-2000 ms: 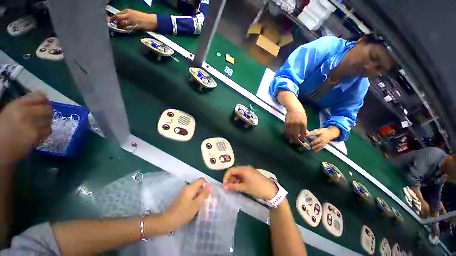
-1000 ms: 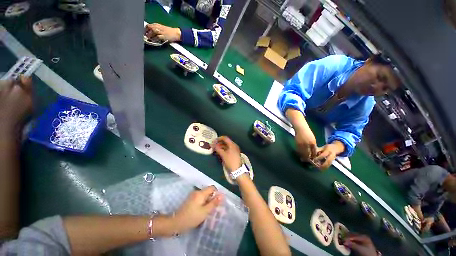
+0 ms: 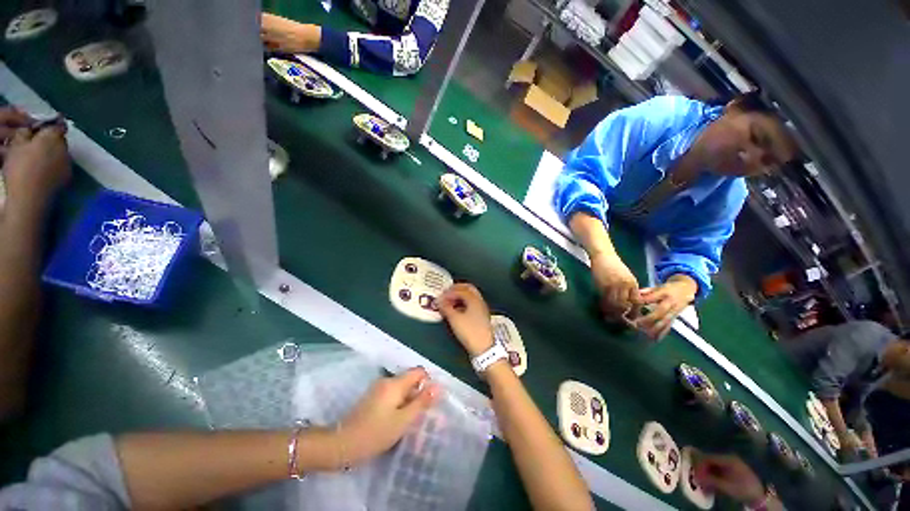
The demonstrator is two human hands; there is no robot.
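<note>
My left hand [image 3: 387,414] holds a clear sticker sheet [image 3: 434,449] between thumb and fingers over the near ledge. More translucent sheets [image 3: 259,394] lie under my left wrist. My right hand [image 3: 467,317], with a white watch, has its fingertips at the lower right edge of a cream front cover [image 3: 414,282] on the belt. Whether a small piece is between those fingertips is too small to see. A second cream cover [image 3: 511,344] lies partly behind my right hand and wrist.
A blue bin [image 3: 75,245] of tangled white rings stands left. A grey metal post [image 3: 215,150] rises beside it. More covers [image 3: 583,417] and part-built units [image 3: 461,195] lie on the green belt. A person in blue [image 3: 649,170] works opposite. Other people's hands show left and lower right.
My right hand left the sheet, reached the cover on the belt and has followed it slightly right. Covers and units moved toward the lower right. My left hand stayed at the sheet.
</note>
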